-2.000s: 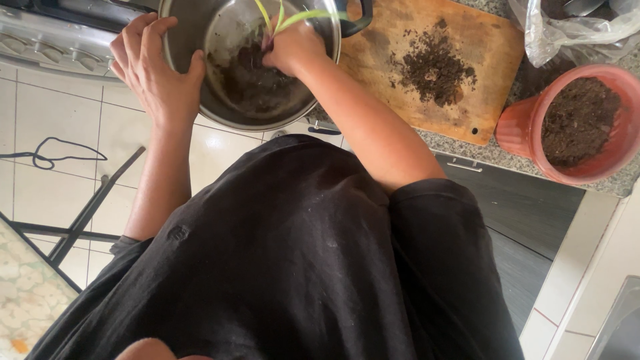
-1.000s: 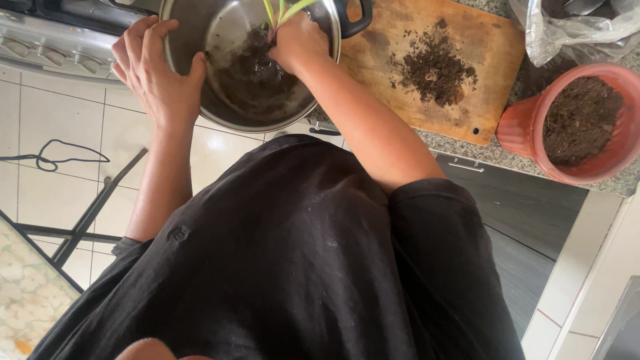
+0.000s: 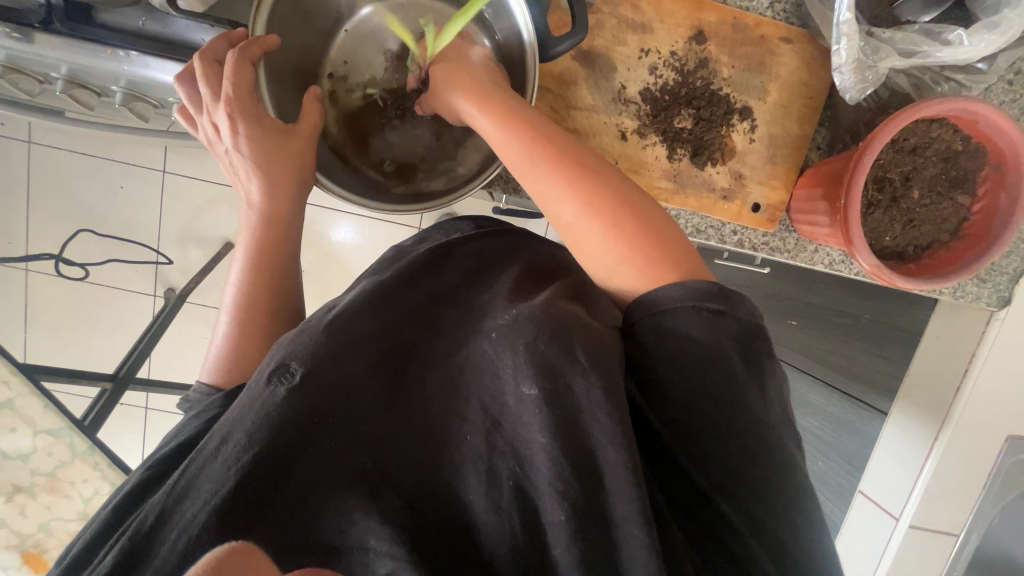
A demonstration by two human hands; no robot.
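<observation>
A steel cooking pot (image 3: 480, 180) with a black side handle holds murky brown water with bits of soil. My left hand (image 3: 260, 120) grips the pot's left rim, thumb inside the wall and fingers spread over the edge. Inside the pot, my right hand (image 3: 464, 80) holds a small green-leaved plant (image 3: 436, 40) by its base, with the leaves pointing up and dark roots at the water. My right fingertips are partly hidden. To the right, a heap of dark soil (image 3: 692, 112) lies on a wooden cutting board (image 3: 776, 88).
A terracotta-coloured pot (image 3: 824, 200) with soil leans over at the right of the granite counter (image 3: 972, 276). Behind it is a clear plastic bag (image 3: 888, 52) with dark contents. A stove (image 3: 80, 88) stands at the left. A black cord (image 3: 112, 258) lies on the tiled floor.
My right hand and the plant have shifted slightly within the steel pot, and the leaves lean differently. My left hand stays on the rim.
</observation>
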